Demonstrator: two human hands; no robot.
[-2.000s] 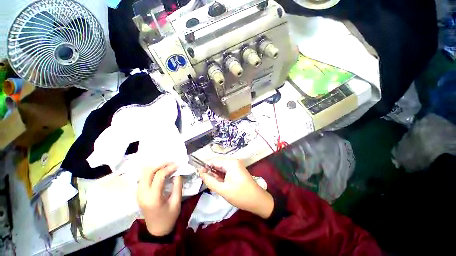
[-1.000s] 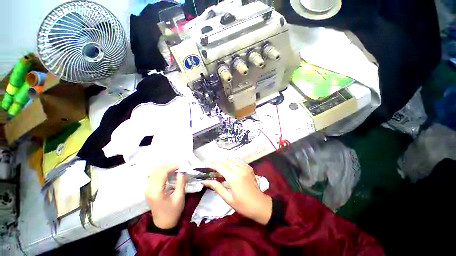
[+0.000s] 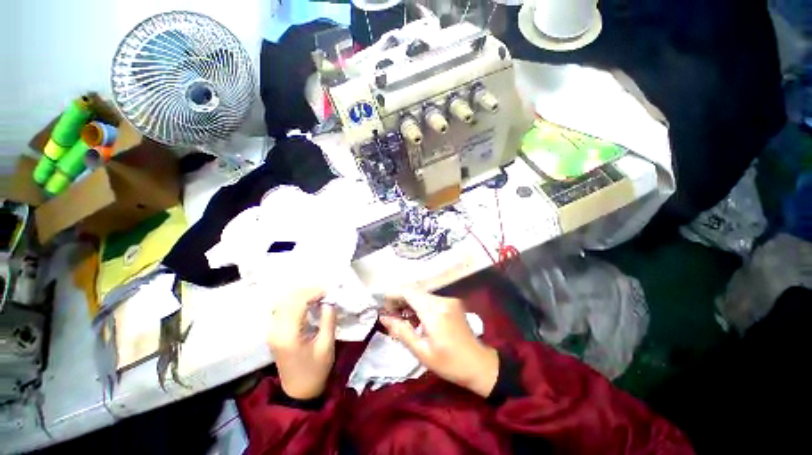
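My left hand (image 3: 304, 347) pinches the edge of a white fabric piece (image 3: 350, 307) at the table's front edge. My right hand (image 3: 442, 342) is just right of it, with reddish thread snips (image 3: 401, 315) in the palm and its fingertips at the same fabric. More white fabric (image 3: 294, 227) lies behind my left hand, on top of black fabric (image 3: 236, 209). Another white piece (image 3: 387, 360) lies in my lap below my hands. Whether the snips' blades are open is too blurred to tell.
The overlock machine (image 3: 427, 115) stands behind my hands, with trimmings (image 3: 423, 233) by its foot. Red thread (image 3: 507, 255) lies at the table edge. A fan (image 3: 203, 95) and a box (image 3: 111, 191) of green spools stand at left. A plastic bag (image 3: 592, 307) hangs at right.
The view has shifted, so the machine and fan appear further right. The snips extended towards the fabric earlier and now sit in my right palm. Both hands remain at the white fabric.
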